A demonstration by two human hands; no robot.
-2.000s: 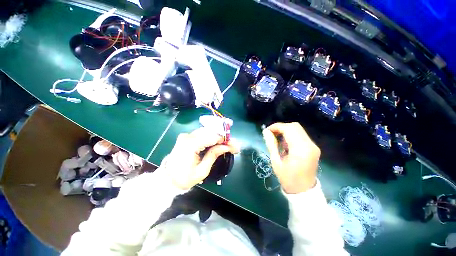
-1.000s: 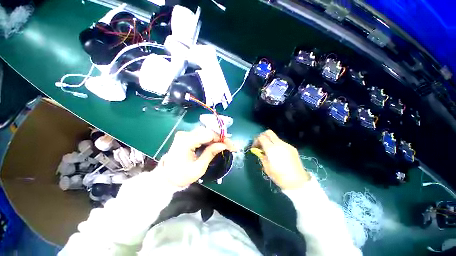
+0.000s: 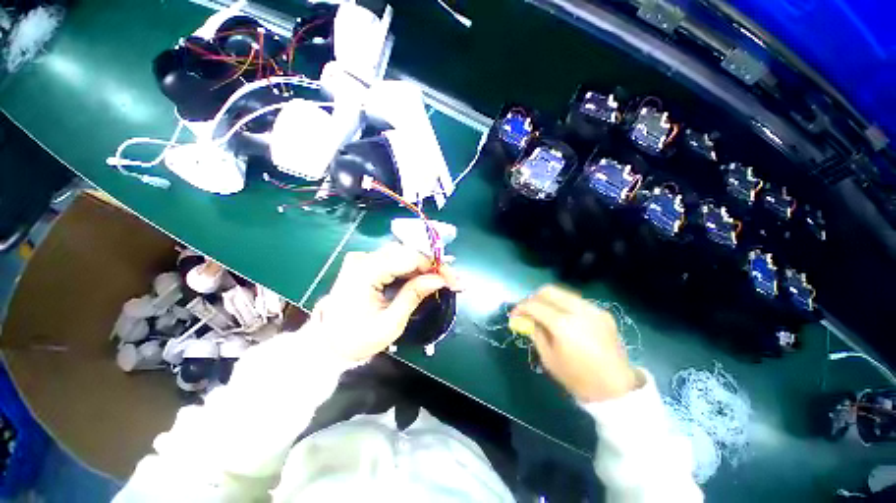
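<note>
My left hand (image 3: 388,300) pinches the red and orange wire harness (image 3: 433,246) between thumb and fingertips, above a black camera housing (image 3: 429,319) at the bench's front edge. The harness runs up towards a black round body with a white bracket. My right hand (image 3: 575,339) is right of the housing, apart from it, closed round a short yellow-handled tool (image 3: 522,323). Only a small yellow piece shows; the tool's tip is too small to tell. Thin clear strips (image 3: 621,324) lie behind and beside the right hand.
White-and-black camera housings (image 3: 305,138) lie piled at the upper left of the green bench (image 3: 265,241). Rows of head modules (image 3: 614,180) stand at the far side. A tangled clear heap (image 3: 709,408) lies at right. A cardboard box (image 3: 74,339) holding white housings is at lower left.
The yellow-handled tool now shows in my right hand, which first moved in towards the wires, then back right and down. My left hand keeps its pinch. The view has shifted slightly.
</note>
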